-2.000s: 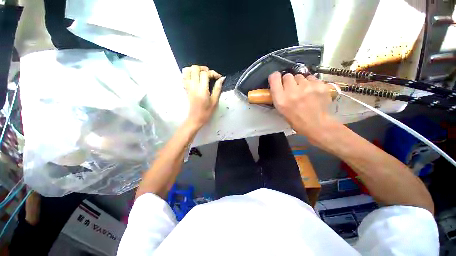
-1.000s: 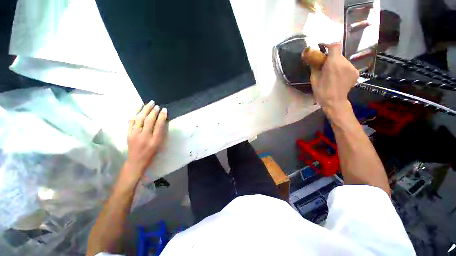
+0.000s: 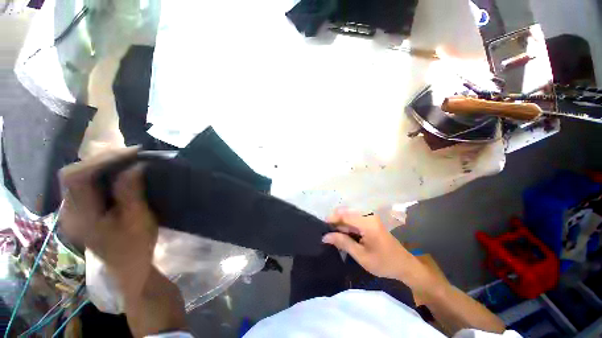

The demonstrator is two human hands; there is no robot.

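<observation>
A black cut piece (image 3: 228, 208) is held up off the table near its front edge, stretched between both hands. My left hand (image 3: 112, 211) is blurred and closed on its left end. My right hand (image 3: 363, 243) pinches its right end. The iron (image 3: 455, 122) with a brown wooden handle stands at the right of the table, with no hand on it. Another piece of black cloth (image 3: 224, 158) lies partly behind the held piece.
White sheets (image 3: 204, 72) lie on the pale table cover (image 3: 369, 145). A black bundle (image 3: 376, 13) is at the back. The metal iron rest (image 3: 521, 59) and cords are right. Grey-black cloth (image 3: 33, 145) is left, a clear plastic bag (image 3: 218, 264) front left. A red crate (image 3: 518, 254) is below right.
My right hand has let go of the iron, which stays at the right. The black piece has been lifted from the table and both hands now hold it.
</observation>
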